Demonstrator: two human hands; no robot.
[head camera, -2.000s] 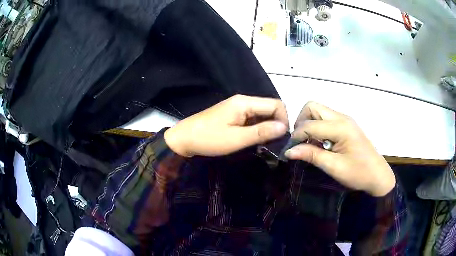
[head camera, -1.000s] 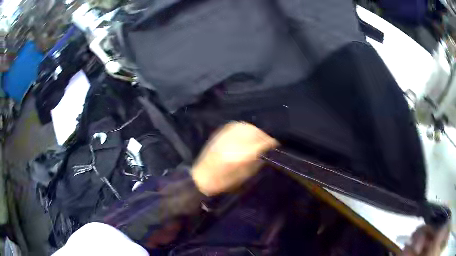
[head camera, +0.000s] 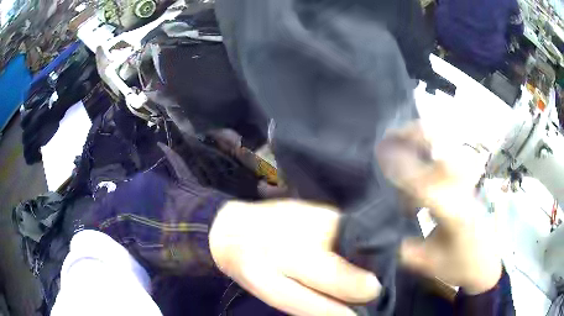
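The black trousers (head camera: 334, 105), with a greyish face showing, hang bunched in front of me and are blurred by motion. My left hand (head camera: 284, 253) is closed around the gathered lower part of the cloth. My right hand (head camera: 445, 210) is at the right edge of the cloth, strongly blurred, thumb and fingers spread apart. Whether it grips the cloth cannot be told. The waistband cannot be made out.
Dark garments with loose pale threads (head camera: 123, 154) are heaped at left, beside a white metal bracket (head camera: 120, 74). A white sheet (head camera: 65, 145) lies there. The white machine table (head camera: 464, 111) is at right. A rounded white thing (head camera: 102, 278) is at lower left.
The view has turned left since two seconds ago. The trousers, spread out one second ago, are now raised and bunched in the middle. My right hand has come in to the cloth from the lower right.
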